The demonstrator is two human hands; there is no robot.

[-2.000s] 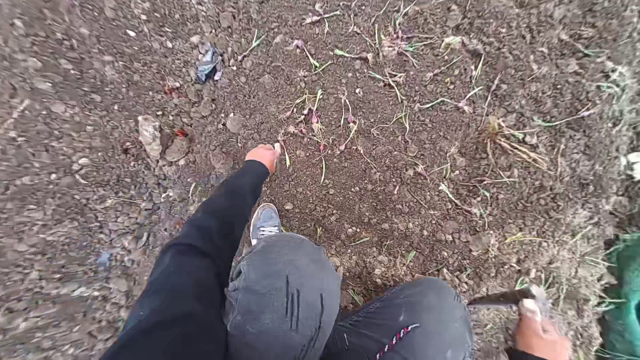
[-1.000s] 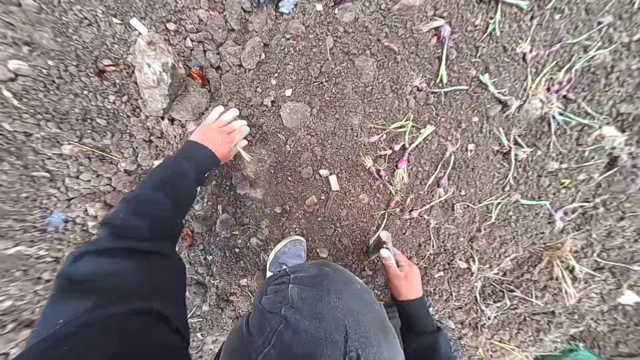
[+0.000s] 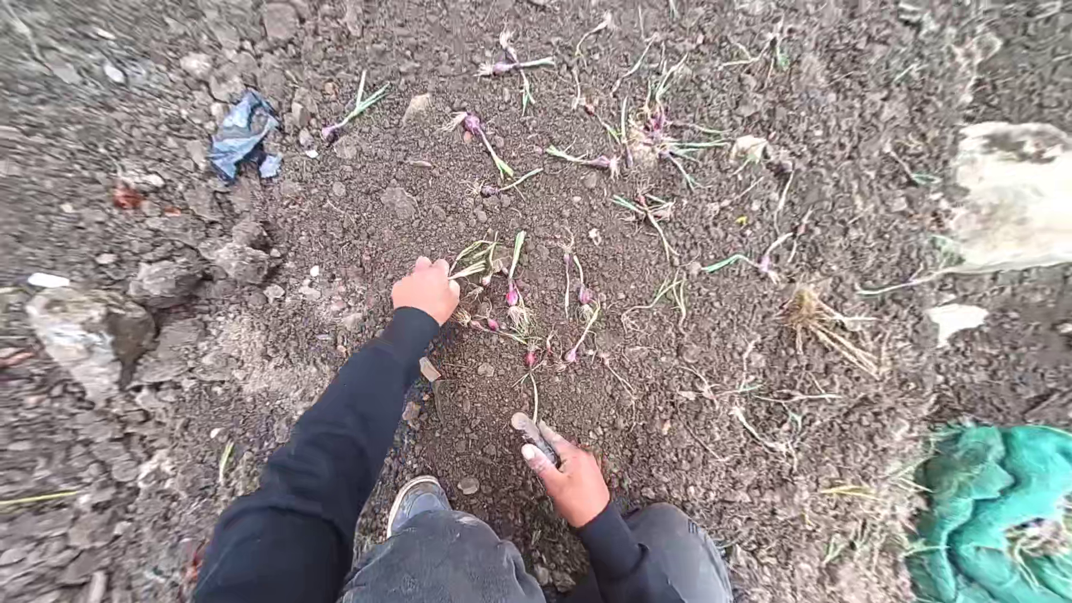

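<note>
My left hand (image 3: 426, 290) is closed at the left edge of a loose group of small red onion plants on the soil, with green-yellow leaves (image 3: 476, 258) at its fingertips; whether it grips them is not clear. Right beside it lies an onion with a pink bulb (image 3: 512, 293), roots toward me. My right hand (image 3: 574, 481), lower and nearer my knees, holds a short hand tool (image 3: 534, 437); its full shape is hidden. More onion plants (image 3: 475, 126) are scattered farther forward, some in a tangled bunch (image 3: 655, 134).
Crumpled blue plastic (image 3: 241, 136) and a large rock (image 3: 84, 335) lie on the left. A dry straw clump (image 3: 825, 327) is to the right, with a pale flat stone (image 3: 1013, 197) beyond it. Green netting (image 3: 980, 511) sits at the lower right. My shoe (image 3: 417, 502) is near the bottom.
My left hand has moved right, from near the large rock to the edge of the onion group. My right hand still holds the tool. The view has shifted.
</note>
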